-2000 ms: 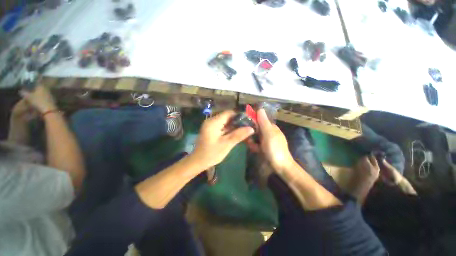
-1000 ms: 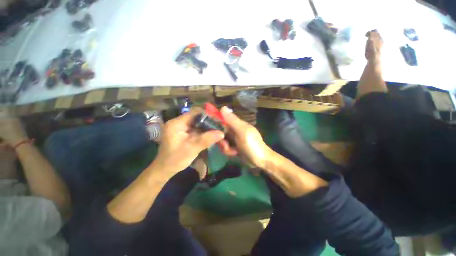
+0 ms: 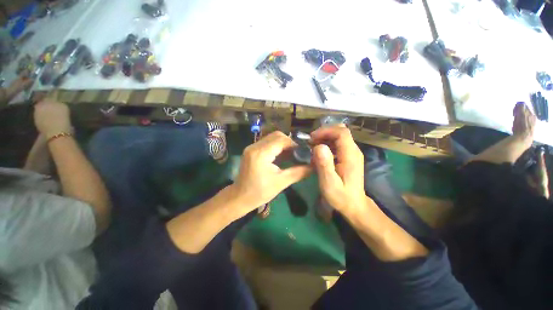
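Observation:
My left hand (image 3: 264, 169) and my right hand (image 3: 341, 169) are together over my lap, below the table edge. My left fingertips and thumb hold a small dark part (image 3: 302, 152) with a pale, shiny top. My right fingertips touch or pinch its right side; the fingers partly hide it. No red shows in my hands. A black bundle with a white cord (image 3: 328, 63) and a red bit lies on the white table, beside a slim black piece (image 3: 319, 89).
The white-covered table (image 3: 206, 48) holds a mixed-colour bundle (image 3: 274, 68), a coiled black cable (image 3: 400, 91) and dark piles at the left (image 3: 130, 59). Seated people are on both sides: a forearm (image 3: 73, 157) at left, a hand (image 3: 522, 124) at right.
The red part seen in my hands earlier no longer shows. My right fingers have curled in at the small dark part. The view has shifted; the right neighbour's hand has moved back toward the table edge.

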